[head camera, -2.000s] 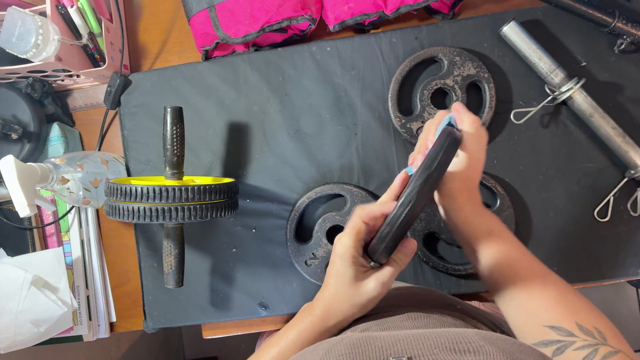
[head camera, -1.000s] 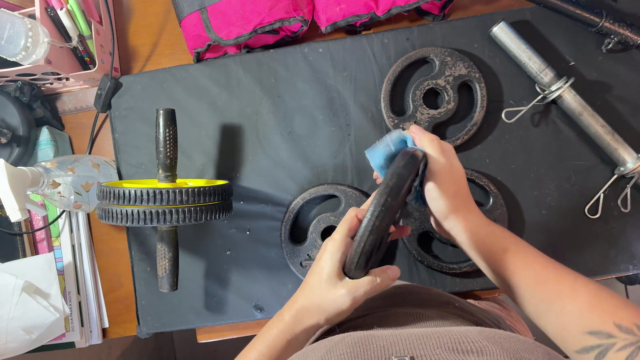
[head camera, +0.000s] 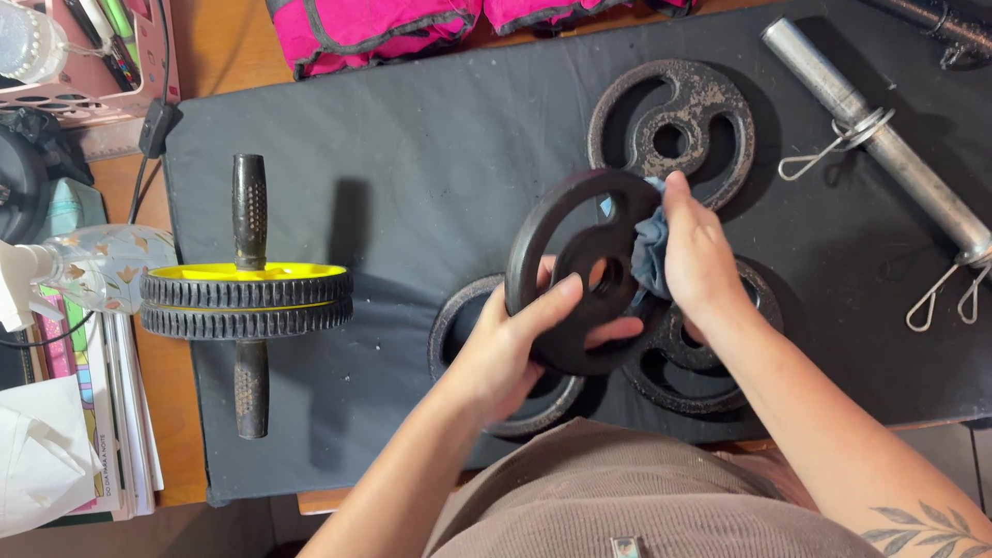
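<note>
My left hand (head camera: 511, 341) grips a black weight plate (head camera: 573, 186) at its lower left, the thumb on its face and fingers showing through its openings. My right hand (head camera: 697, 252) presses a blue cloth (head camera: 651, 252) to the plate's right rim. The plate is tilted above a black mat (head camera: 403, 186). Under and around it lie a worn weight plate (head camera: 694, 93) at the top, another plate (head camera: 446, 318) at the lower left, partly hidden by my left hand, and a third plate (head camera: 690, 399) at the lower right, partly covered.
A yellow and black ab wheel (head camera: 248, 298) stands on the mat's left part. A metal dumbbell bar (head camera: 899, 147) with spring clips lies at right. Pink fabric gear (head camera: 387, 31) is behind. At far left are a spray bottle (head camera: 108, 263), papers (head camera: 46, 457) and a pink organizer (head camera: 128, 101).
The held plate has turned from nearly edge-on to show its face. My right hand and the blue cloth have moved from its upper end to its right rim.
</note>
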